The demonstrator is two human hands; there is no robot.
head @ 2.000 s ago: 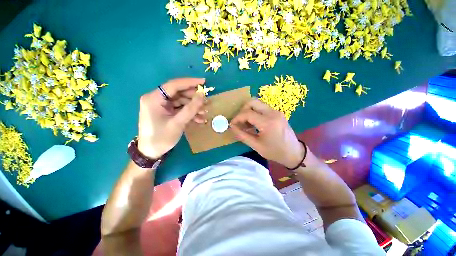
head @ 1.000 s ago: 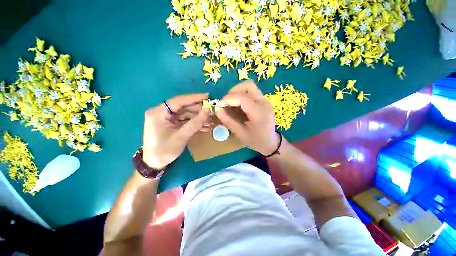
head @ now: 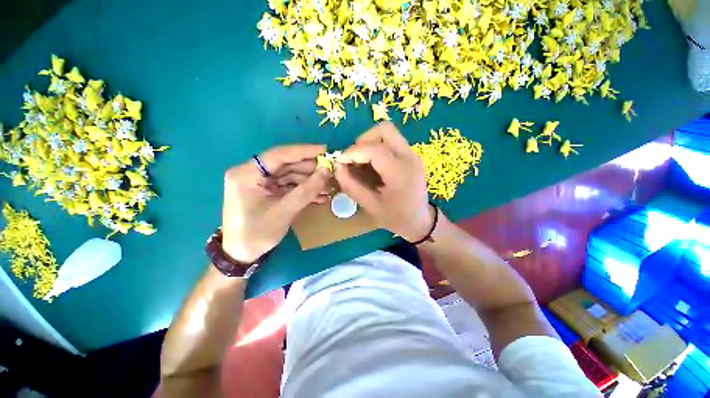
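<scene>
My left hand [head: 268, 198], with a ring and a watch, pinches a yellow-and-white body piece [head: 327, 162] between thumb and fingertips. My right hand [head: 389, 183] closes its thumb and fingertips on the same piece from the right; whether it also holds a small insert is too small to tell. Below the hands lies the tan cardboard piece [head: 327, 229], partly covered by them, with a round white glue spot [head: 343, 205]. The low pile of small yellow inserts [head: 451, 163] lies just right of my right hand.
A large heap of body pieces [head: 436, 54] spans the table's top. Stray pieces [head: 550, 130] lie right. At left are another heap [head: 82, 151], a white bottle [head: 89, 264] and fine yellow parts [head: 27, 249]. Blue crates [head: 630, 249] and cardboard boxes [head: 638, 346] stand lower right.
My right hand has moved from the white spot up and left to the piece in my left hand. Over the last second both hands stay together with little movement.
</scene>
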